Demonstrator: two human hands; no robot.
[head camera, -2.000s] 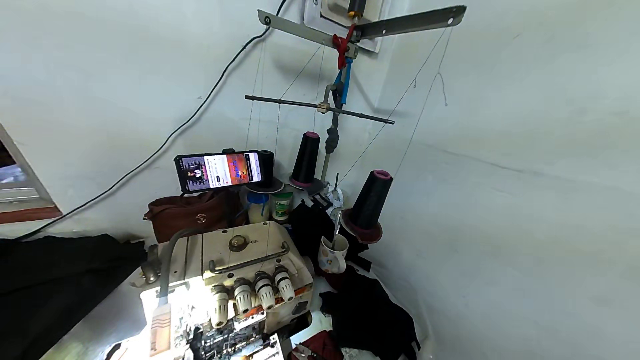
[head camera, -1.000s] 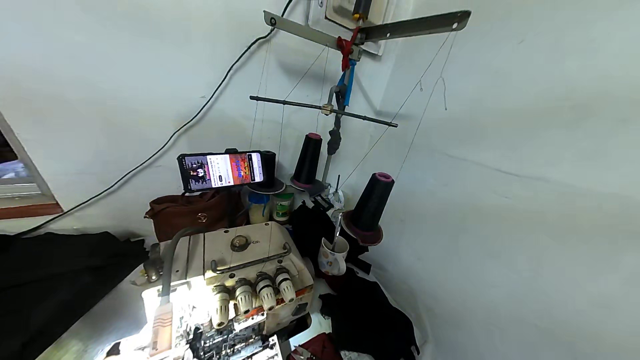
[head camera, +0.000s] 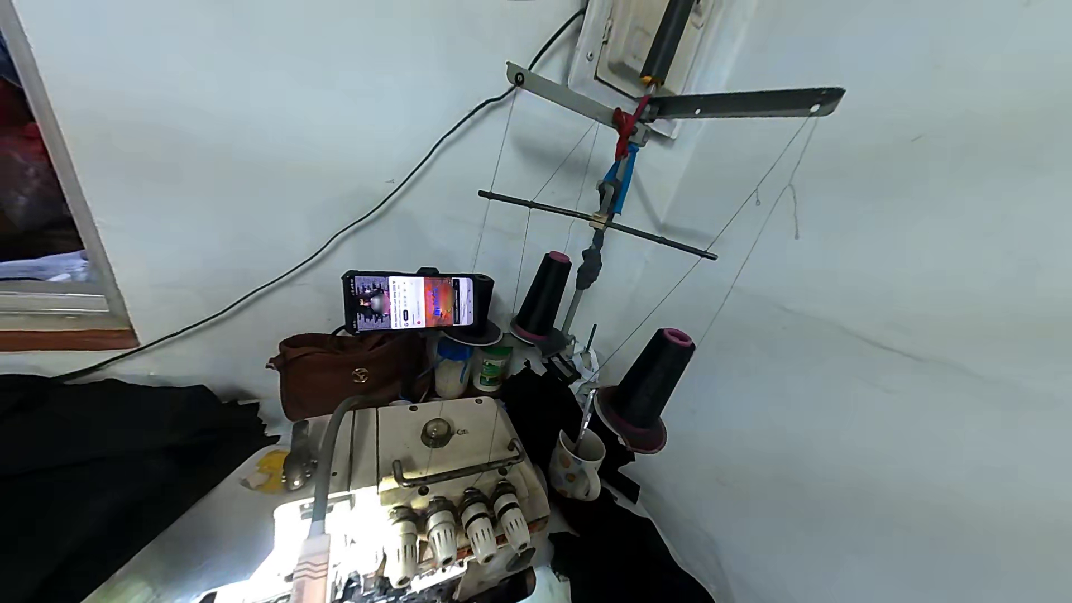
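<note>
Neither of my hands shows in the head view. An overlock sewing machine stands at the bottom, with several white tension dials on its front and a lit gooseneck lamp before it. Behind the machine, a phone with its screen on rests above a brown leather bag. Black thread cones stand behind and to the right of the machine. Threads run up to a metal thread stand. A mug holding a metal tool is beside the machine.
Black fabric lies at the left, and more black cloth is right of the machine. Two small jars stand by the bag. A black cable runs along the wall. A window frame is at the far left.
The view has shifted slightly, showing more of the window at the left. The objects have not plainly moved.
</note>
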